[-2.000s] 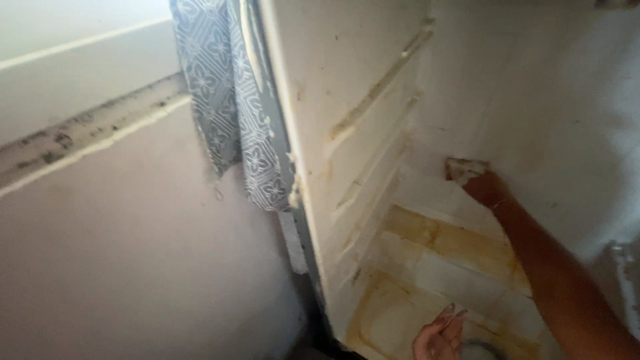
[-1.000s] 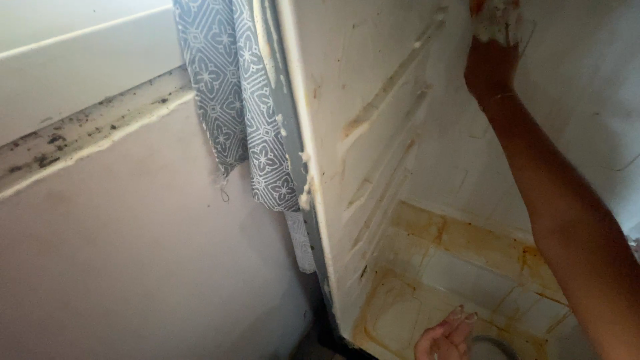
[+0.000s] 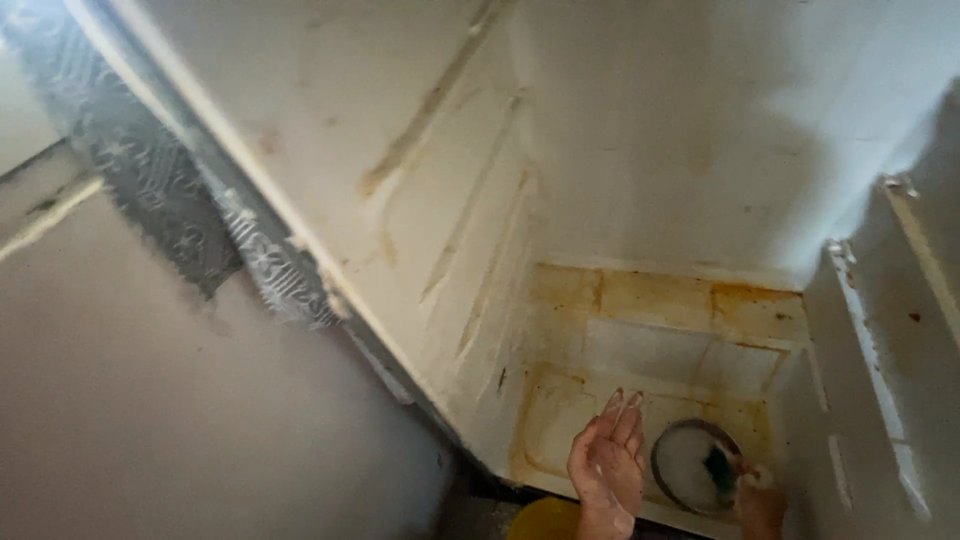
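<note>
My left hand [image 3: 611, 457] is raised palm up, with wet-looking fingers and nothing in it, over the front of a stained refrigerator interior. To its right, my right hand [image 3: 757, 487] holds a dark green scouring pad [image 3: 721, 471] over a round bowl [image 3: 686, 457] of whitish liquid. The bowl stands on the yellow-stained cabinet floor [image 3: 555, 420]. Blur hides the exact grip of the right fingers. Ribbed side walls [image 3: 450, 195] and a pale back wall [image 3: 660, 150] rise around the floor.
A grey patterned cloth [image 3: 165, 187] hangs over the cabinet's left edge. Beside it is a pale outer panel [image 3: 187, 420]. A yellow container [image 3: 544, 519] sits below the front edge. Shelf ledges [image 3: 870, 345] stick out from the right wall.
My right hand has come down from the back wall to the bowl. The left hand stays raised with its palm up. The view has shifted and tilted, showing more of the cabinet's right side.
</note>
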